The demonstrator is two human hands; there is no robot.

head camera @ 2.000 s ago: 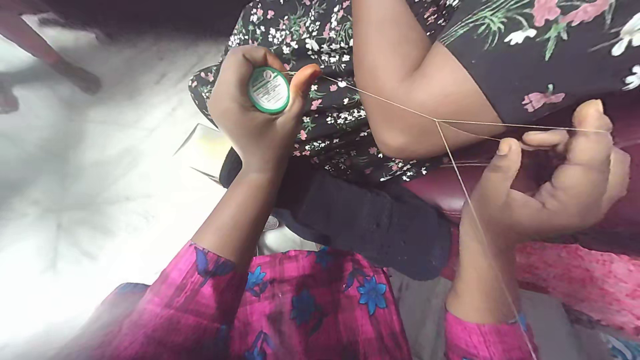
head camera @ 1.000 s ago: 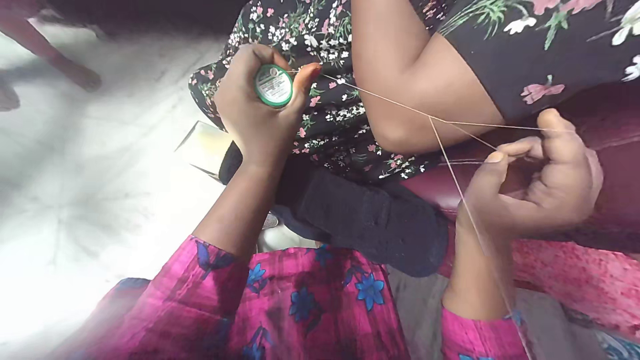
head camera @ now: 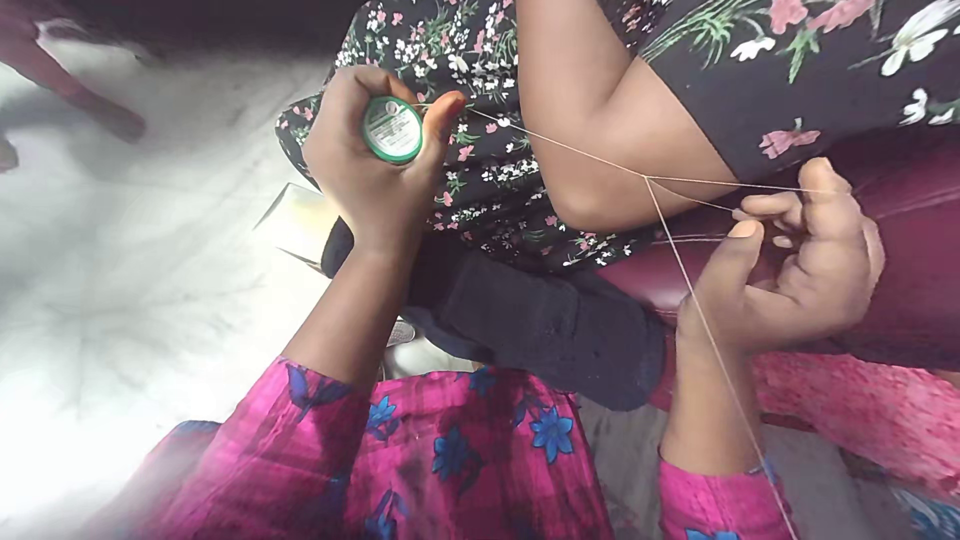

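Observation:
My left hand [head camera: 375,165] is closed round a thread spool [head camera: 393,130] with a green rim and a white label that bears writing. From beside its thumb a thin pale thread [head camera: 577,149] runs taut to a crossing point in front of another person's bent elbow. Two strands fan out from there to my right hand [head camera: 802,262], one over a raised finger, the other toward the fingertips near the thumb. A further strand slants down from the crossing, past my right wrist and out of the frame's bottom edge.
Another person's bare arm [head camera: 592,127] and black floral clothing [head camera: 480,67] lie close behind the thread. Below are a dark padded piece of cloth [head camera: 540,315] and a maroon seat [head camera: 915,225]. A pale box [head camera: 298,221] stands on the light floor, and someone's foot [head camera: 112,112] shows at upper left.
The fingers of my right hand were spread wider two seconds ago and are now drawn in more around the thread. My left hand still holds the spool in nearly the same place.

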